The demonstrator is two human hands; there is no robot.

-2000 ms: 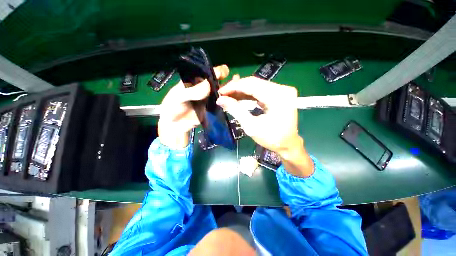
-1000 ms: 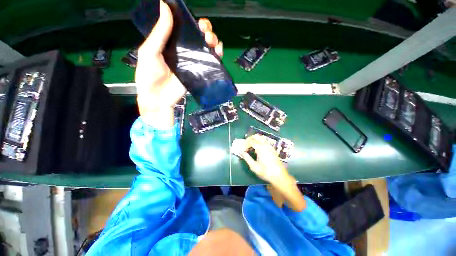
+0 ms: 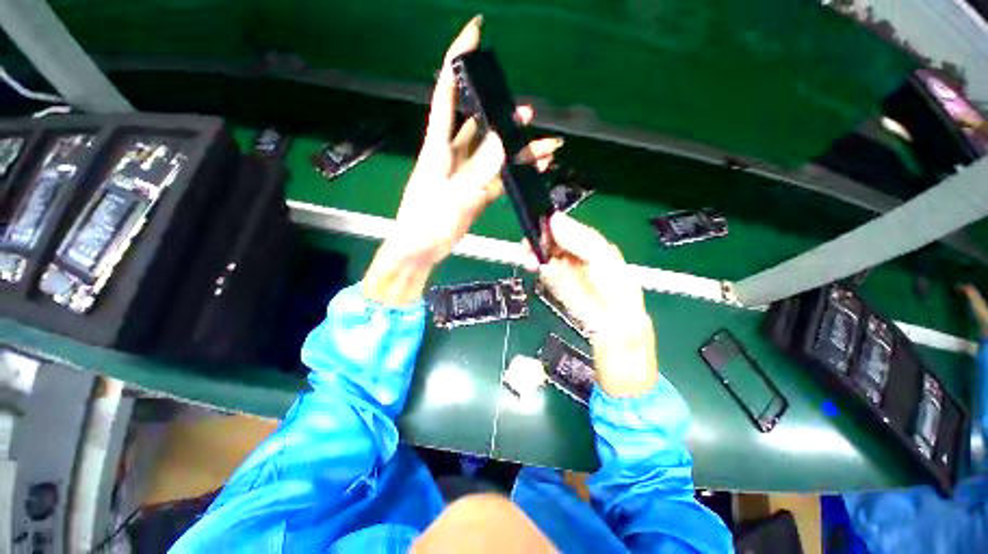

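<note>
My left hand holds a phone unit up above the bench, tilted so mostly its dark edge shows. My right hand has its fingers at the unit's lower end, touching it. Below, open-backed phone units lie on the green mat: one flat at centre left, one partly behind my right wrist, and another partly hidden by my right hand. A crumpled cream-white lump lies beside them.
Black foam trays are stacked at left, one holding units. Another foam tray stands at right, near an empty black frame and a blue spot. A green belt carries units beyond the metal rail. Another person's sleeve shows at right.
My right hand has left the white lump and risen to the phone unit's lower end. My left hand has turned the unit from its glossy face to nearly edge-on. The view has shifted.
</note>
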